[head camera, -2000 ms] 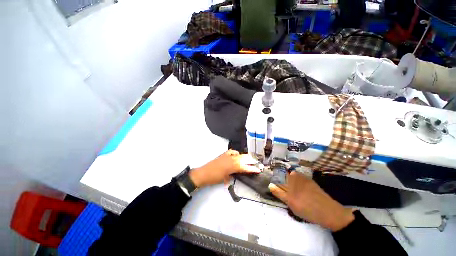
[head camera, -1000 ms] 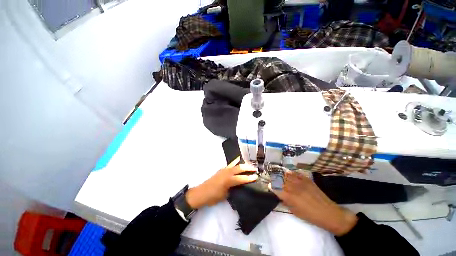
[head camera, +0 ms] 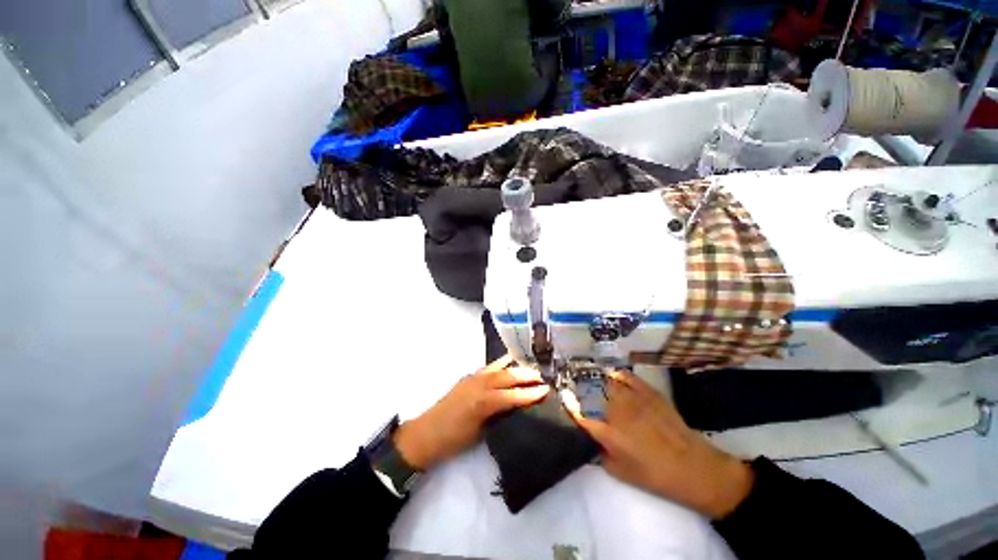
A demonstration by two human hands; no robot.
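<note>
A dark grey garment part (head camera: 536, 454) lies under the presser foot and needle area (head camera: 553, 366) of the white sewing machine (head camera: 613, 246). Its ragged lower corner hangs toward me. My left hand (head camera: 471, 410) rests on the cloth just left of the needle, fingertips pressing it. My right hand (head camera: 657, 443) is right of the needle, thumb and fingers at the cloth edge by the presser foot; its fingertips are partly hidden by metal parts. More dark grey cloth (head camera: 454, 241) is bunched behind the machine head.
Plaid garment (head camera: 558, 159) lies along the table's back edge. A tan check scrap (head camera: 733, 284) drapes over the machine. A thread cone (head camera: 892, 101) stands behind. A black cloth (head camera: 766, 399) and thin metal rod (head camera: 889, 446) lie right. A red stool (head camera: 109, 545) is lower left.
The grey cloth has turned out from under my hands, its ragged corner now toward me. Both hands stay beside the needle. The whole view has shifted.
</note>
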